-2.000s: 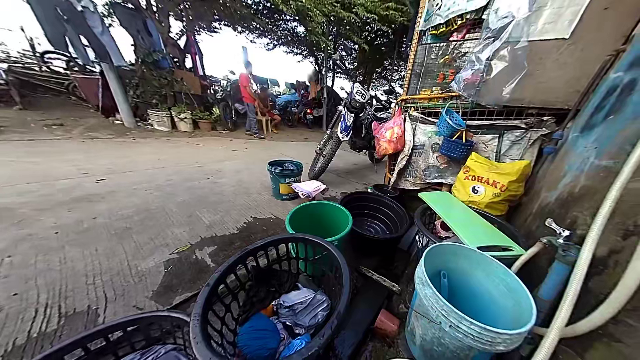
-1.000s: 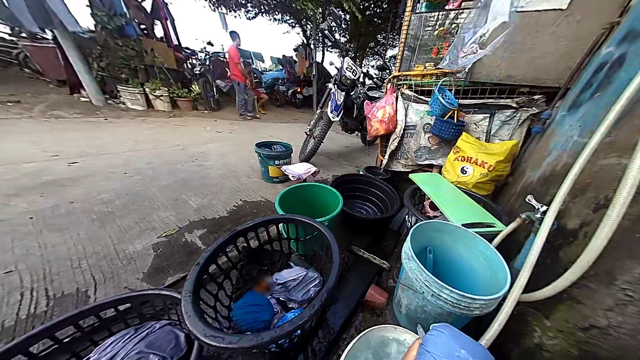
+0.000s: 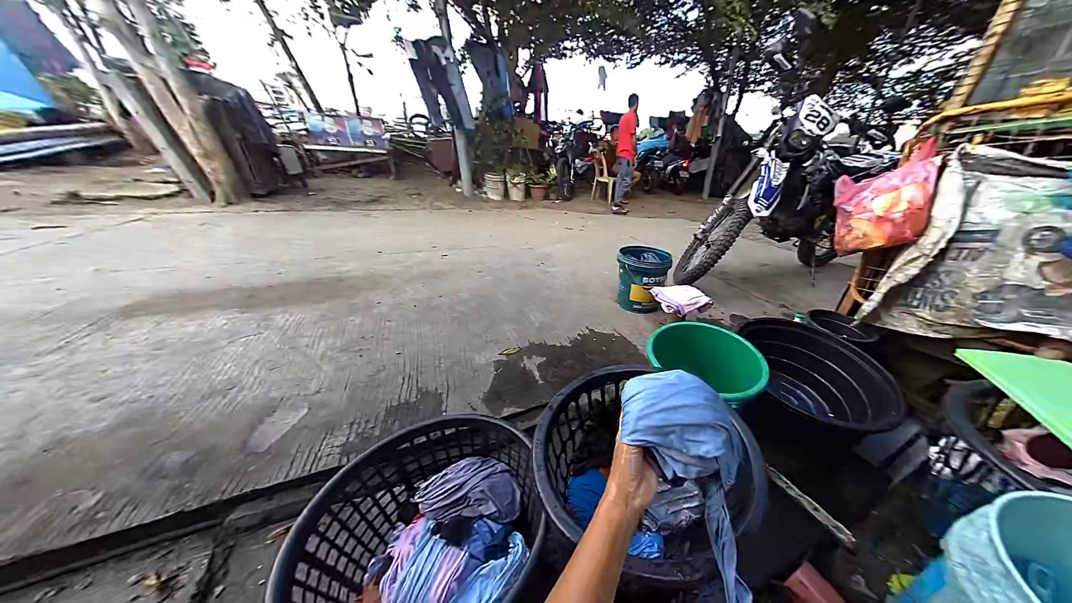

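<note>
My left hand [image 3: 632, 476] grips a bunched wet-looking light blue cloth [image 3: 680, 419] above the middle black slatted plastic basket [image 3: 546, 469]. One end of the cloth hangs over the basket's right side, and its folds hide most of my fingers. Inside that basket lie bright blue and grey clothes [image 3: 670, 507]. To its left, another black basket [image 3: 314, 536] holds grey, purple and blue clothes [image 3: 471, 492]. My right hand is not seen. A small brownish patch at the lower edge of the left basket cannot be made out.
Behind the baskets stand a green tub [image 3: 712, 356], a black basin [image 3: 825, 377] and a dark green bucket [image 3: 643, 280] beside a pale folded cloth [image 3: 681, 299]. A light blue bucket [image 3: 997, 548] is at right. A motorcycle [image 3: 766, 188] and a person in red [image 3: 626, 146] are farther off.
The light blue cloth, at the bottom edge one second ago, is now held up over the middle basket. The view has swung left.
</note>
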